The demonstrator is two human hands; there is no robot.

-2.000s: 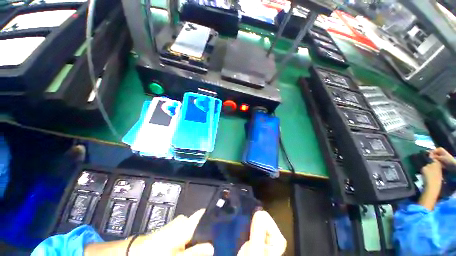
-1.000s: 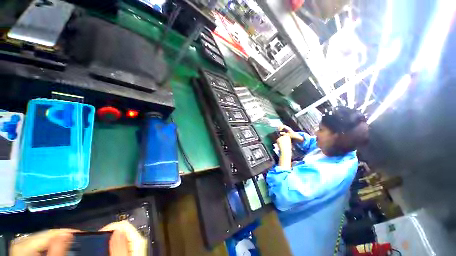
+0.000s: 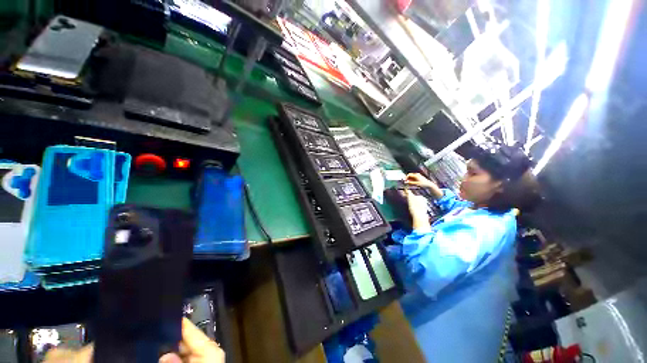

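A dark phone-sized panel (image 3: 145, 283) stands nearly upright at the lower left, its camera area at the top left corner with a small white square. My left hand (image 3: 69, 354) is at its lower left edge, mostly cut off by the picture's bottom. My right hand (image 3: 198, 345) holds its lower right edge, fingers partly hidden behind it. Light-blue phone-shaped pieces (image 3: 71, 213) lie stacked behind the panel, partly covered by it. A dark-blue pile (image 3: 220, 213) lies just right of it. A black tray with open phones (image 3: 50, 339) shows below.
The black press (image 3: 177, 85) with a silver phone (image 3: 60, 46) in its nest is at the upper left. Long black trays of open phones (image 3: 333, 164) run along the green bench. A tray with pale-green panels (image 3: 362, 275) is lower right. A person in a blue smock (image 3: 461, 248) works at right.
The view has swung to the right since the oldest frame, bringing the neighbouring person into view. The dark panel has been raised from low over the tray to upright in front of the blue stack.
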